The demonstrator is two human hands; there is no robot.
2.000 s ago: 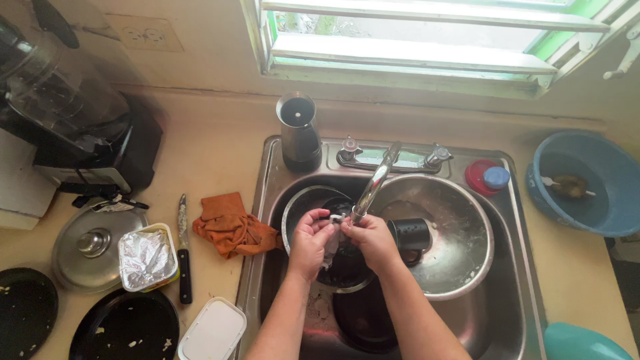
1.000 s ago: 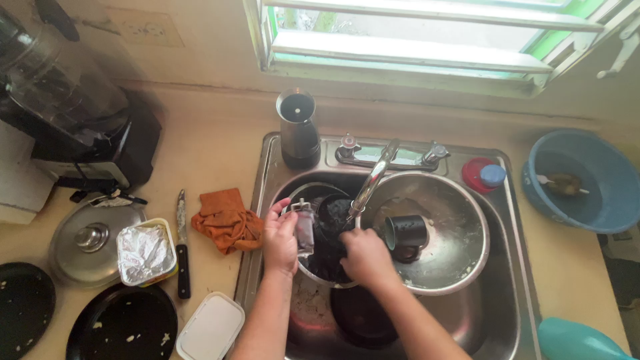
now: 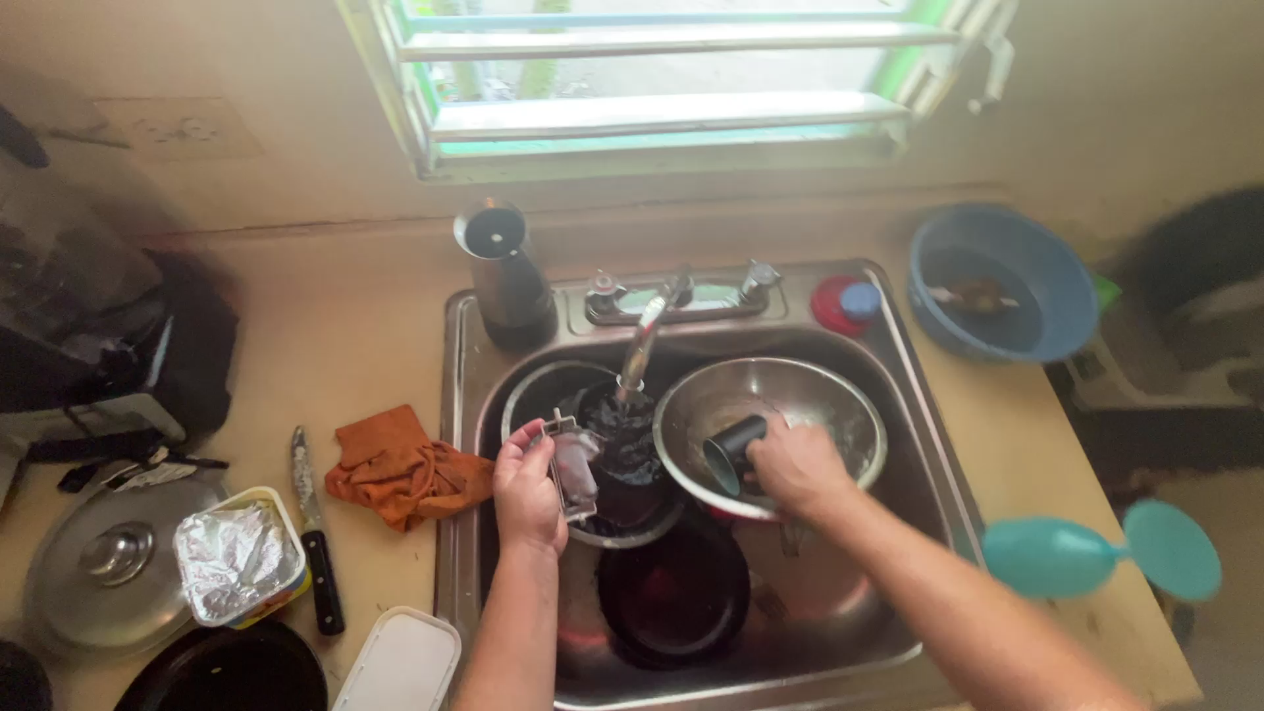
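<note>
My left hand (image 3: 530,486) grips a small clear plastic piece with a pale frame (image 3: 576,466) over the left side of the sink. My right hand (image 3: 802,464) is at a dark cup (image 3: 733,452) that lies tilted in the large metal bowl (image 3: 857,395); its fingertips are partly hidden, and whether they hold the cup is unclear. Water runs from the chrome faucet (image 3: 647,341) into a dark, water-filled vessel (image 3: 620,420), which sits in a metal pot (image 3: 533,380) beside the bowl. A round dark pan (image 3: 674,592) lies lower in the sink.
Left of the sink (image 3: 963,504) are an orange cloth (image 3: 405,464), a knife (image 3: 321,568), a foil-covered tub (image 3: 242,558), a metal lid (image 3: 94,592) and a white plastic lid (image 3: 403,662). A dark tumbler (image 3: 513,286) stands behind; a blue basin (image 3: 1002,286) and turquoise goblet (image 3: 1052,556) are at right.
My hands were together under the faucet at first. The left has kept the plastic piece and moved left; the right has moved right to the dark cup in the bowl. The view has shifted.
</note>
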